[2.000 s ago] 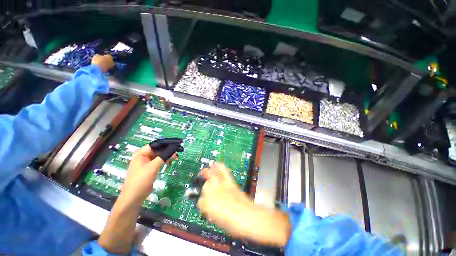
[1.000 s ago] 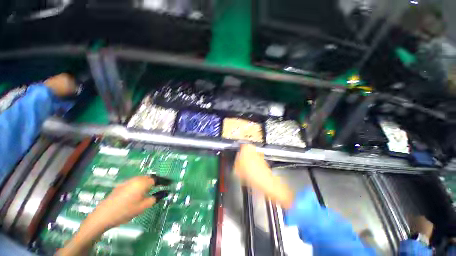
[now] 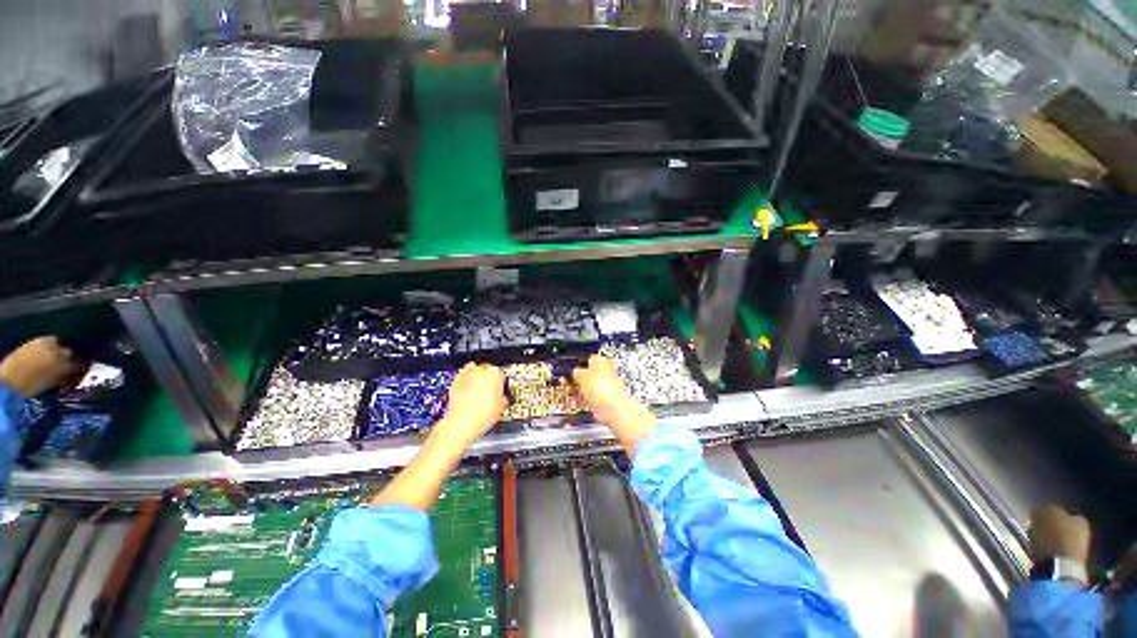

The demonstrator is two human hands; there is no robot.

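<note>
My left hand [image 3: 478, 396] is at the front bins, over the border of the blue components [image 3: 408, 404] and the tan components [image 3: 539, 390]. My right hand [image 3: 602, 384] is at the right side of the tan bin, beside the silver-white components [image 3: 657, 371]. The fingertips of both hands dip toward the pieces, and whether they hold any cannot be told. The green circuit board [image 3: 455, 548] lies in its carrier with reddish-brown side rails [image 3: 510, 536], partly hidden under my left sleeve.
Another silver-white bin [image 3: 299, 413] is at left, with black [image 3: 380, 332] and grey components [image 3: 524, 325] behind. Black totes [image 3: 623, 187] stand on the upper shelf, one holding a clear plastic bag [image 3: 243, 106]. Other people's hands show at far left [image 3: 38, 366] and lower right [image 3: 1059, 536].
The view has tilted up to the shelves. My left hand has moved from over the board to the bins. My right hand has moved from the shelf's front edge into the tan bin area.
</note>
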